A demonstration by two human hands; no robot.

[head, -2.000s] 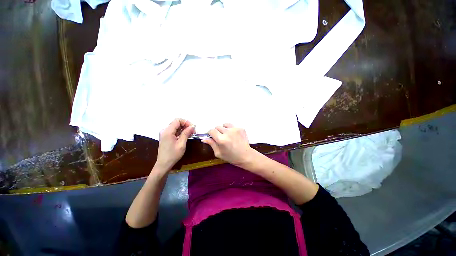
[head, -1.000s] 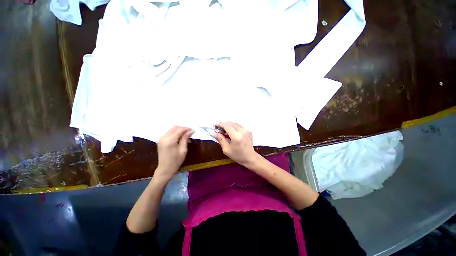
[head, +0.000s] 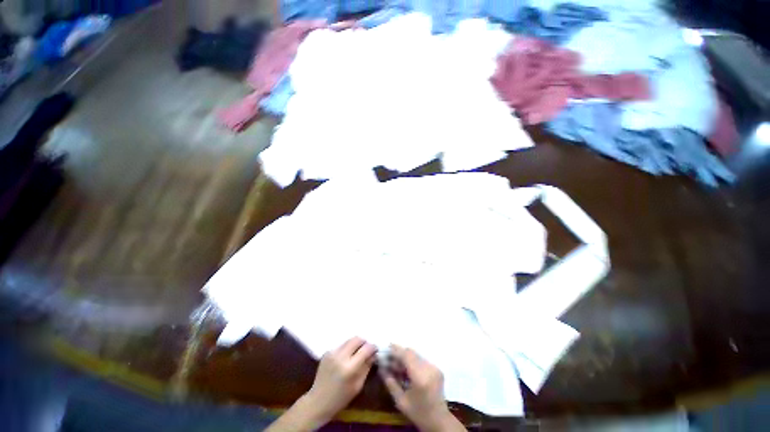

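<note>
A bright, overexposed white garment (head: 397,253) lies spread on the dark brown table. A long white belt or sash (head: 567,283) loops out at its right side. My left hand (head: 344,371) pinches the garment's near edge. My right hand (head: 415,386) is beside it, fingers curled around a small dark tool, likely thread snips (head: 400,371); the picture is blurred there. The fingertips of both hands are close together at the edge.
A white heap (head: 397,93) lies beyond the garment. Dusty-red garments (head: 540,80) and blue-grey garments (head: 633,139) lie at the far side. A black garment (head: 219,46) and dark cloth (head: 25,169) lie left. Yellow tape (head: 110,367) edges the table (head: 667,278).
The view has tilted up, bringing the far heaps into sight; the hands now appear lower. The apron and the cloth in the tub have left the picture. My hands have come closer together.
</note>
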